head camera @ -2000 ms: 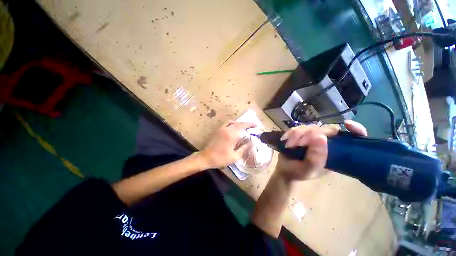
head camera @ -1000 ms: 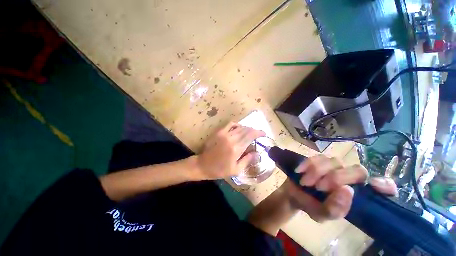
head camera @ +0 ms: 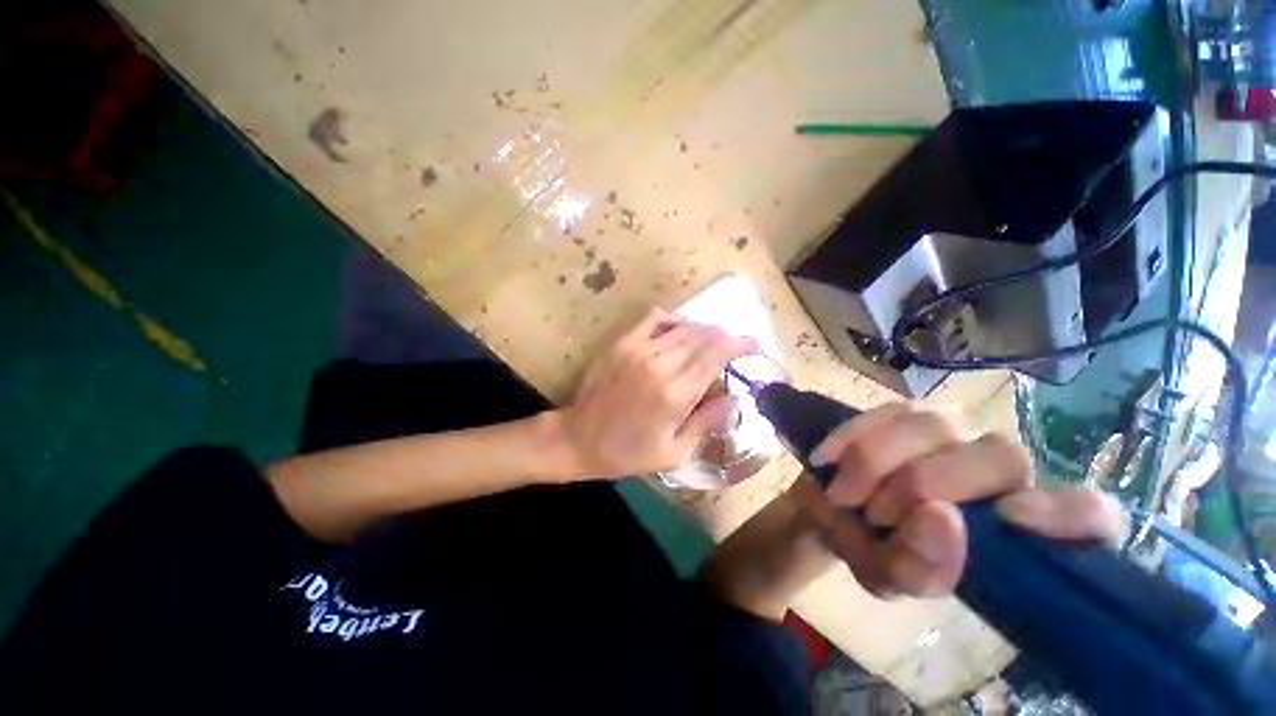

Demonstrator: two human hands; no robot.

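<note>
The round housing point(head camera: 725, 455) sits on the white assembly fixture point(head camera: 728, 298) near the bench's front edge, partly covered by my left hand. My left hand point(head camera: 658, 396) grips the housing from its left side, thumb and fingers over its top. My right hand point(head camera: 931, 497) is closed around the dark-blue electric screwdriver point(head camera: 1106, 609). The driver's black nose slants down to the left, and its thin bit point(head camera: 739, 374) points at the housing's upper part, beside my left fingertips. Whether the bit touches a screw cannot be told.
The black and silver screw feeder point(head camera: 980, 210) stands beyond the fixture, with a black cable point(head camera: 1092, 259) over it. A green stick point(head camera: 861, 130) lies on the worn tan bench point(head camera: 420, 84) beside the feeder. The green conveyor point(head camera: 1036, 49) runs behind. A red stool point(head camera: 91, 105) is at upper left.
The driver has swung to a steeper slant, its body now lower right. The view has shifted, so the feeder looks larger and further right. My left hand stays on the housing.
</note>
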